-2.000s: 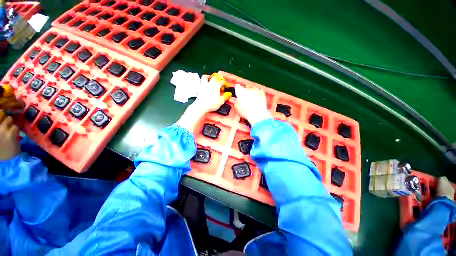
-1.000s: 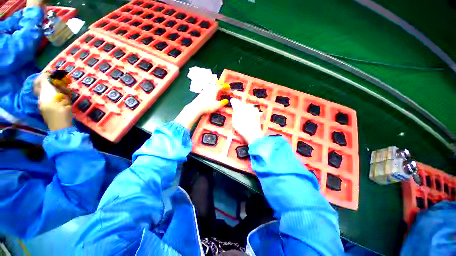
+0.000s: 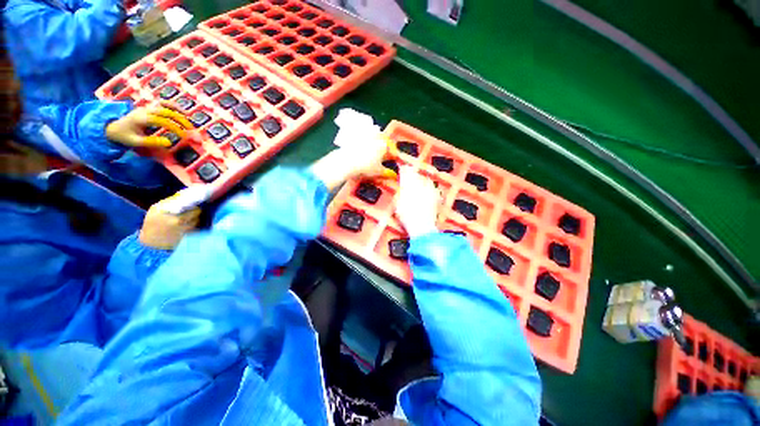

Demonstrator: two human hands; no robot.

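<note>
An orange-red foam tray (image 3: 575, 287) lies in front of me on the green bench, with black watch housings in most of its pockets, such as one near its left corner (image 3: 351, 220). My left hand (image 3: 363, 160), with yellow finger cots, is at the tray's upper left. It is around a black housing (image 3: 390, 166), which is mostly hidden by the fingers. My right hand (image 3: 418, 198) is beside it over the tray, its fingertips at the same housing. Whether it holds a wiping cloth is too blurred to tell.
White crumpled wipes (image 3: 356, 129) lie beside the tray's upper left corner. Two bottles (image 3: 640, 311) stand to the right, near another tray (image 3: 705, 359). At left, a person's hand with yellow finger cots (image 3: 150, 126) touches another filled tray (image 3: 312, 113); a further tray (image 3: 382, 56) lies behind. A metal rail runs along the bench.
The view has shifted, so the left trays and neighbour show more. The neighbour's hand has moved onto their tray. My two hands stay together at the upper left of my tray.
</note>
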